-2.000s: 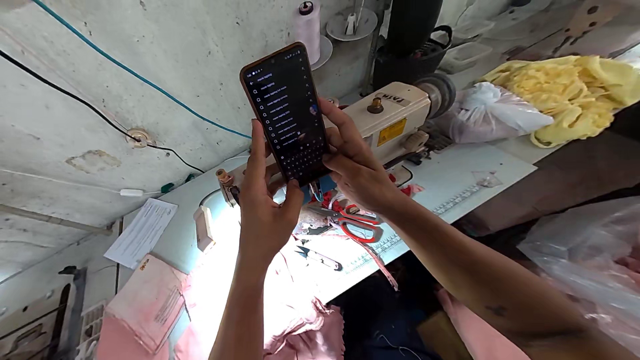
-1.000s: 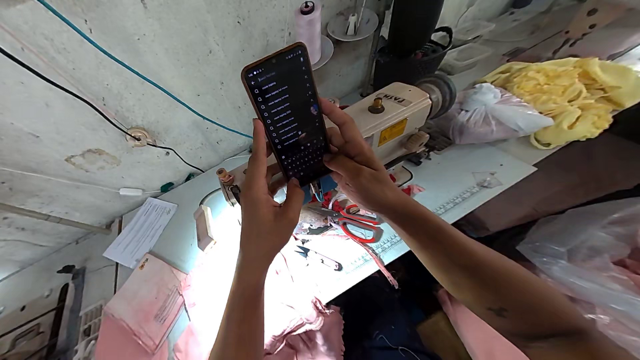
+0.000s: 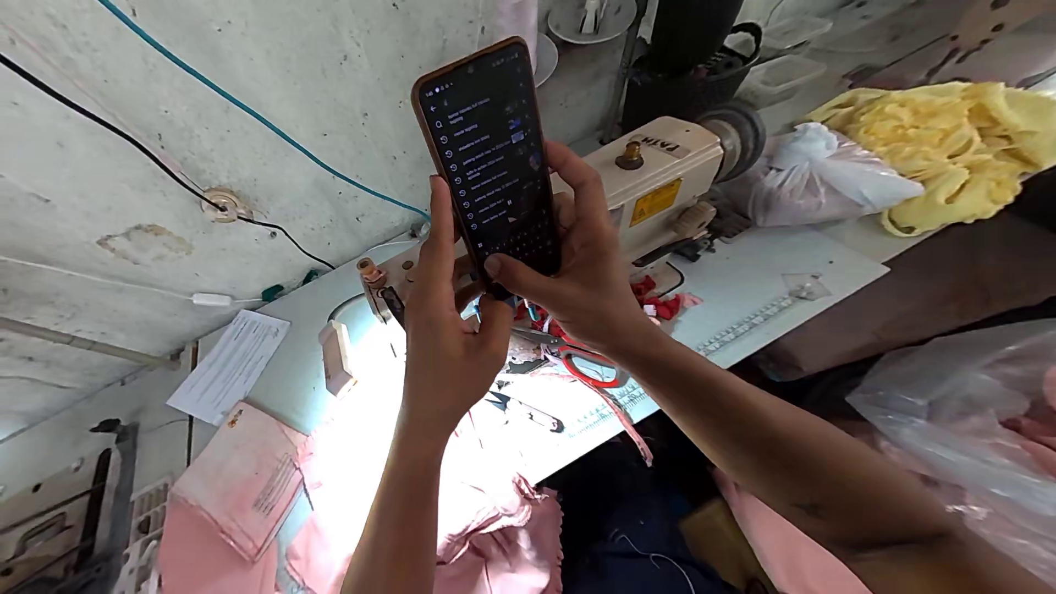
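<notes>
Both hands hold a smartphone in a brown case, tilted, above a sewing machine. My left hand grips its left side and lower end. My right hand wraps the right side, its thumb over the lower left of the screen, where a keyboard shows beneath a list. Below the hands, scissors with red handles and small thread snips lie on the table. Pink fabric spreads brightly lit under the left forearm. The hands and phone hide part of the machine.
Behind the machine's handwheel lie a knotted plastic bag and yellow fabric. A paper sheet and a pink-stained card or packet are at the left. Cables run along the concrete wall. A clear plastic bag is at the right.
The right thumb has moved left across the lower part of the phone's screen. The list on the screen looks different. Both hands still hold the phone.
</notes>
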